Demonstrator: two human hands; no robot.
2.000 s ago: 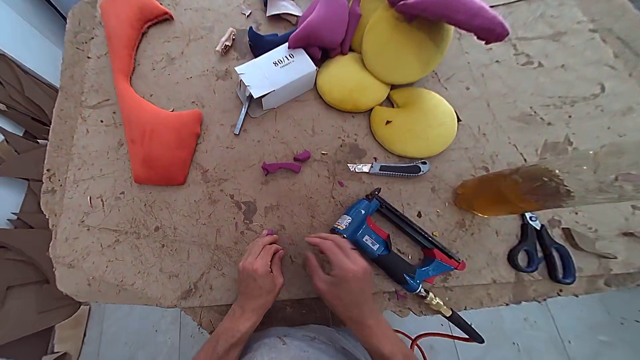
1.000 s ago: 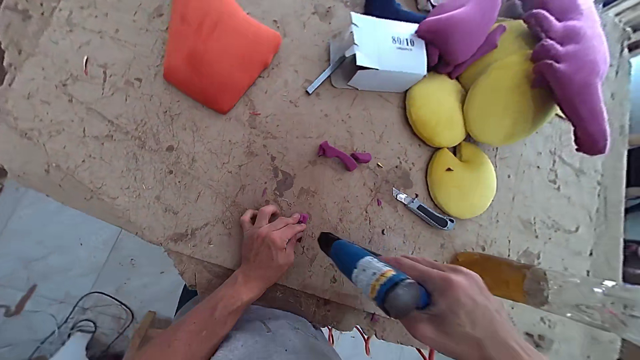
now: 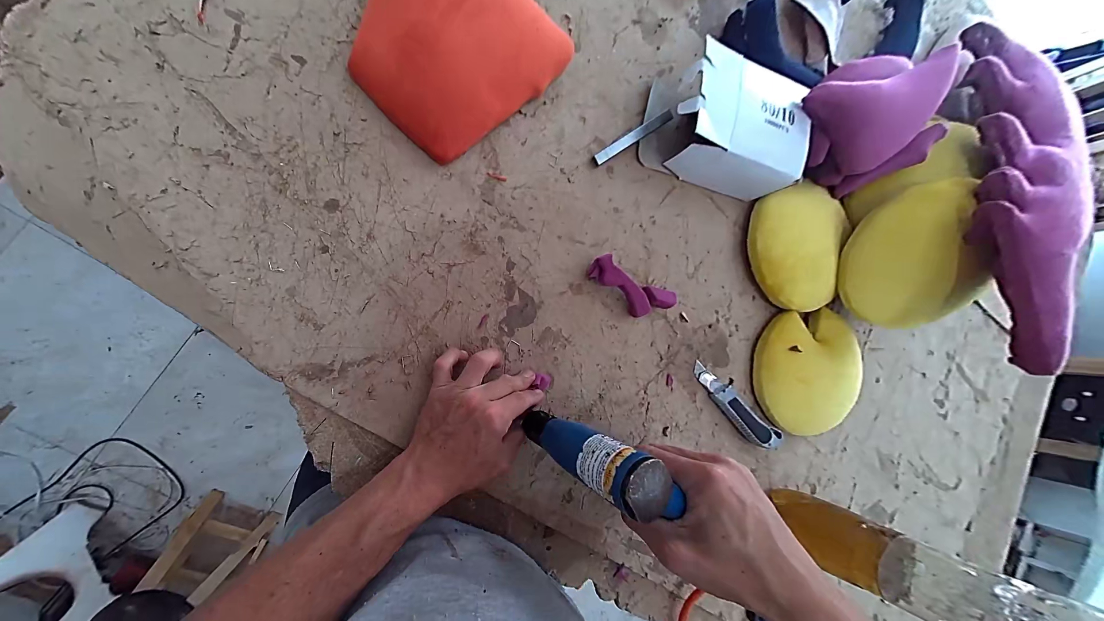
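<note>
My left hand (image 3: 479, 414) rests near the table's front edge, its fingertips pinching a small purple fabric-covered piece (image 3: 541, 381). In my right hand (image 3: 724, 517) is a blue pneumatic staple gun (image 3: 595, 457), its black nose close beside my left fingertips. Whether the nose touches the piece cannot be told. Two more small purple pieces (image 3: 634, 289) lie beyond my hands. A utility knife (image 3: 739, 410) with its blade out lies right of them. Yellow padded shapes (image 3: 806, 371) and larger purple ones (image 3: 880, 112) are grouped at the right. An orange padded shape (image 3: 457, 69) lies at the far side.
A white cardboard box (image 3: 742, 125) stands by the purple shapes, a strip of staples (image 3: 634, 138) at its open end. A clear bottle with amber liquid (image 3: 828, 535) lies right of my right hand. Cables (image 3: 129, 444) and a wooden frame (image 3: 207, 539) are on the floor at left.
Two seconds ago the staple gun lay on the table; my right hand has since picked it up, and its nose has come close to my left fingertips. The view has turned.
</note>
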